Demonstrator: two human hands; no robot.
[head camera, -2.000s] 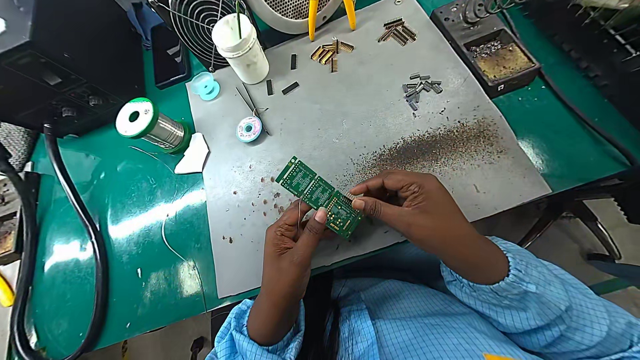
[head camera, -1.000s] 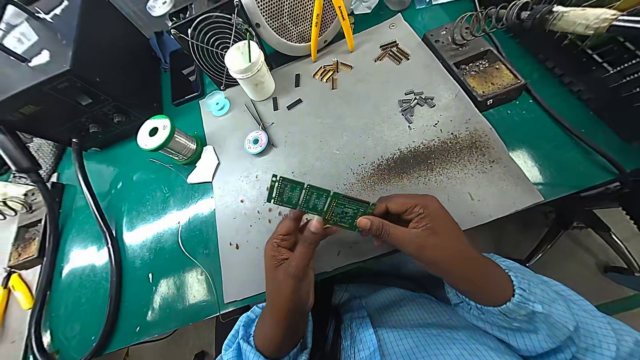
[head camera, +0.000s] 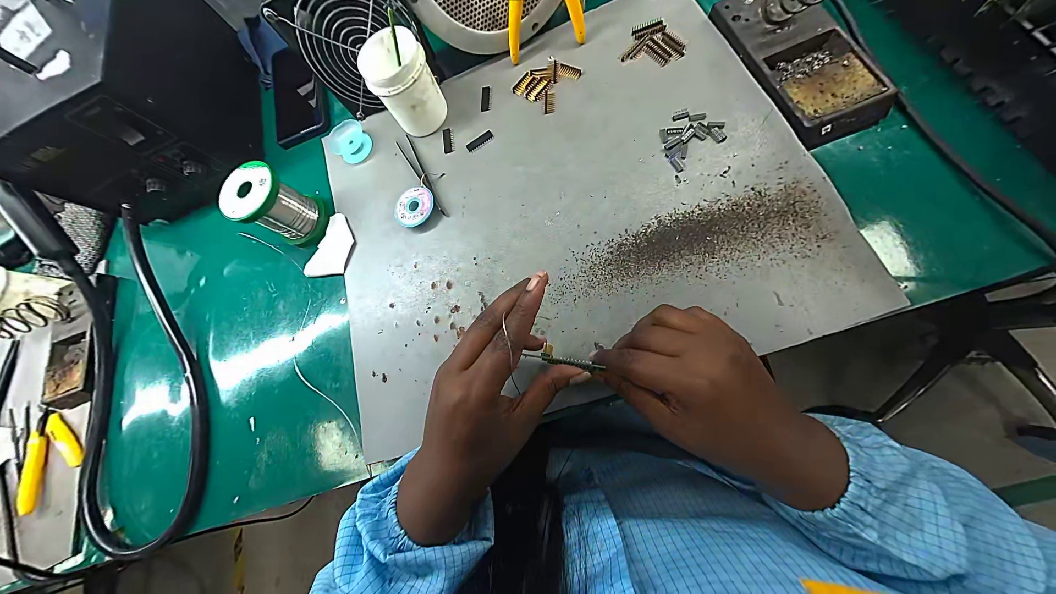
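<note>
A green printed circuit board (head camera: 569, 361) is tilted so that mostly its edge shows, above the near part of the grey mat (head camera: 528, 198). My left hand (head camera: 495, 371) grips its left part between thumb and lower fingers, with the upper fingers extended. A thin wire (head camera: 509, 355) curves over those fingers. The board's right end is pinched by my right hand (head camera: 693, 384). A small yellowish part shows at the board's left part. Pin headers (head camera: 540, 82), more pin headers (head camera: 656, 43) and small dark components (head camera: 689, 136) lie farther back on the mat.
A solder spool (head camera: 289, 210), a white bottle (head camera: 408, 91), tweezers (head camera: 426, 177) and a small round reel (head camera: 414, 206) are at the left and back. Brown debris (head camera: 701, 235) covers part of the mat. A soldering iron stand's tray (head camera: 817, 78) is at the back right; a thick black cable (head camera: 169, 330) loops at the left.
The board has turned from showing its flat face to nearly edge-on. My left hand's upper fingers have extended away from it. Both hands stay at the board.
</note>
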